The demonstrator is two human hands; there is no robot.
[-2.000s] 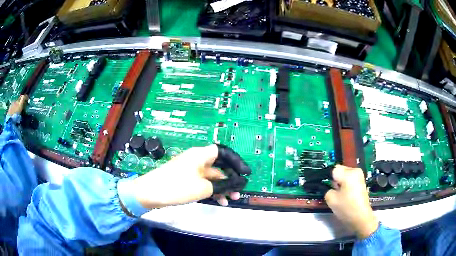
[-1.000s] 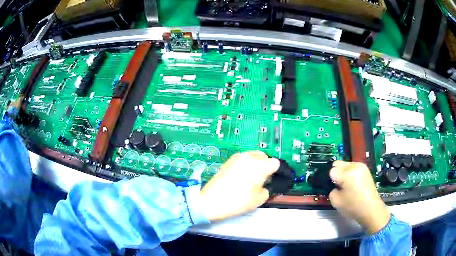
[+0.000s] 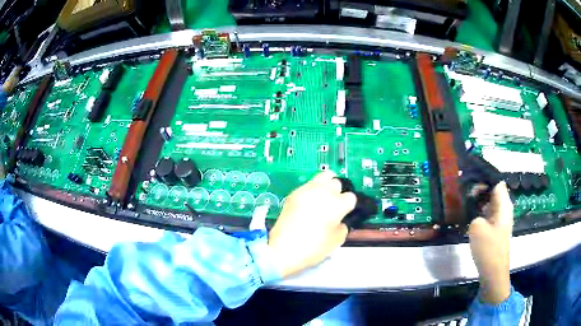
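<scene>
A large green circuit board (image 3: 388,137) lies in front of me. Two black capacitors (image 3: 177,171) stand at its lower left, beside white printed circles. My left hand (image 3: 312,219) is over its near edge, right of the circles, with black-sleeved fingertips curled low at the board. My right hand (image 3: 492,223) is over the red-brown side bar and the near left corner of the right board. Its black-sleeved fingers are bent and blurred. Whether either hand holds a part is hidden among the dark fingertips.
The right board (image 3: 560,159) carries white heatsink bars (image 3: 502,127) and black capacitors. Another board (image 3: 60,137) lies left, past a red-brown bar (image 3: 135,140). Another person's blue sleeve (image 3: 19,235) is at far left. A metal rail (image 3: 280,39) and dark bins (image 3: 274,9) are behind.
My right hand has moved right and up, off the middle board's lower right corner, uncovering small blue parts. My left hand first moved right along the near edge, then stayed low over the board.
</scene>
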